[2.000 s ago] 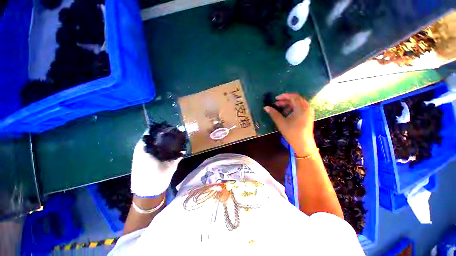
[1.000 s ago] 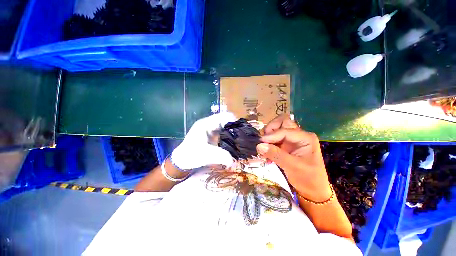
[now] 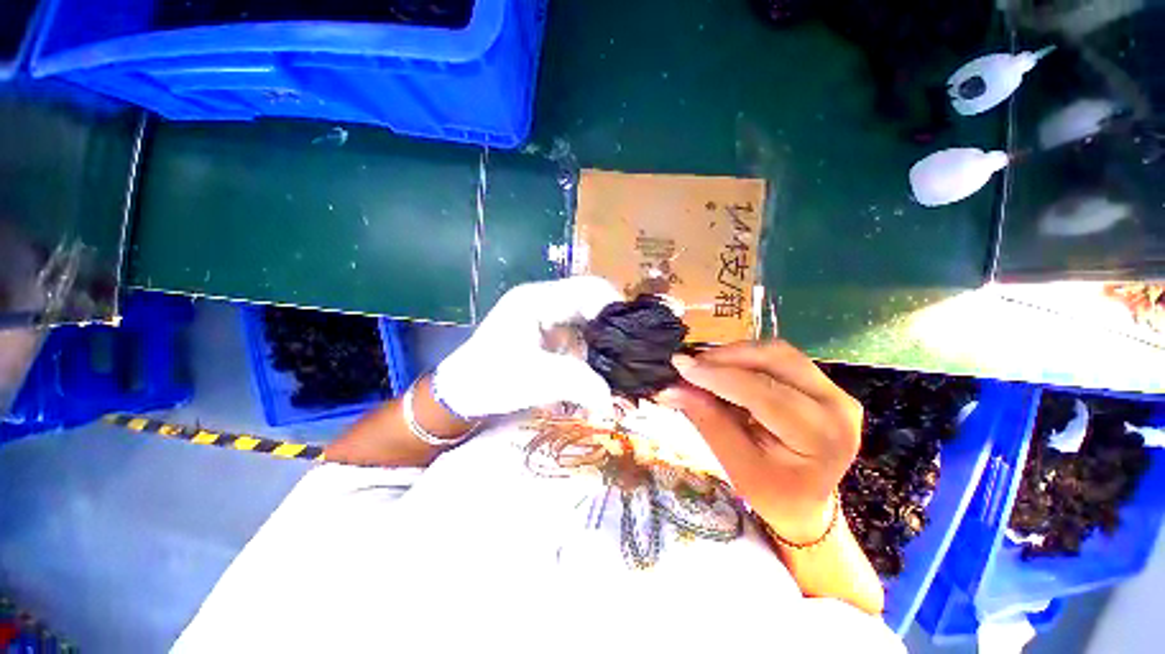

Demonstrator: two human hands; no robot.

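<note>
A black, many-layered flower head (image 3: 635,345) is held between both hands in front of my chest, at the near edge of the cardboard. My left hand (image 3: 526,351), in a white knit glove, holds it from the left side. My bare right hand (image 3: 770,415) pinches its right edge with fingertips and thumb; whether a separate petal piece is between them cannot be told. The tan cardboard pad (image 3: 613,226) with handwritten characters lies on the green table (image 3: 319,228). The white glue spot on it is mostly hidden by the hands and flower head.
A blue tote (image 3: 422,79) stands at the back left. Two white squeeze bottles (image 3: 956,175) lie at the back right near a dark pile (image 3: 882,38). Blue totes with dark pieces (image 3: 905,434) stand below the table edge, right and left (image 3: 326,358).
My hands came together at the flower head, my right hand bringing a small black piece from the table's right. Since one second ago, my right fingers have shifted slightly along the flower's right edge.
</note>
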